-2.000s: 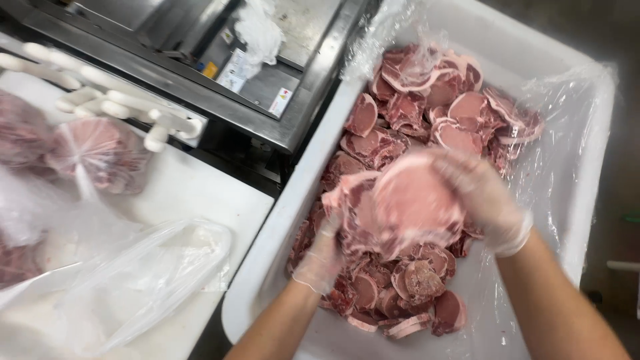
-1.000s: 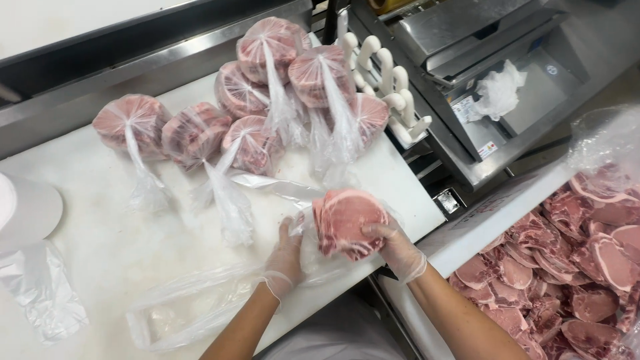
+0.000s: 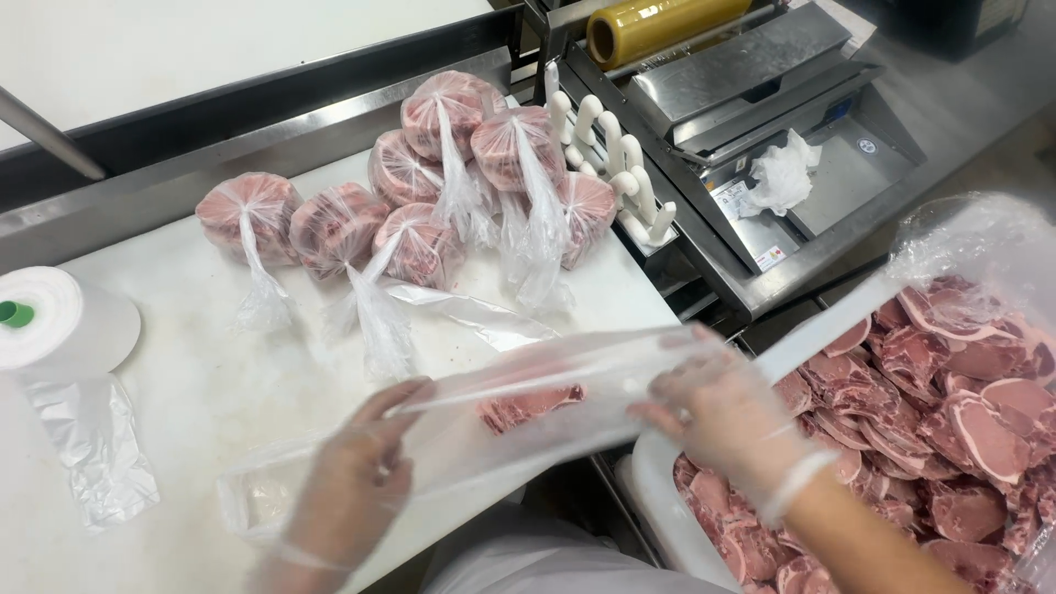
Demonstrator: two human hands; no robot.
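Observation:
My left hand [image 3: 351, 487] and my right hand [image 3: 718, 412], both in clear disposable gloves, pinch opposite ends of a clear plastic bag [image 3: 462, 445] stretched between them over the front edge of the white board [image 3: 173, 396]. Inside or behind the film shows a stack of raw pork chops [image 3: 536, 404]; the blur hides its exact place. Another clear bag [image 3: 268, 495] lies flat by my left hand. Farther back sit several filled, twisted bags of chops [image 3: 412, 243]. On the right, a white tub [image 3: 660, 495] holds a heap of loose chops [image 3: 982, 429].
A roll of plastic bags [image 3: 66, 322] stands at the left. Several white hooked handles [image 3: 615, 157] line the board's right edge. Beyond them is a steel wrapping station [image 3: 874, 190] with a yellow film roll [image 3: 668, 29] and crumpled plastic [image 3: 784, 173]. A metal ledge [image 3: 165, 177] runs behind.
The chops were held over the tub, then over the board in my right hand; now both hands hold stretched bag film around or before them. The view swung left from the tub to the board.

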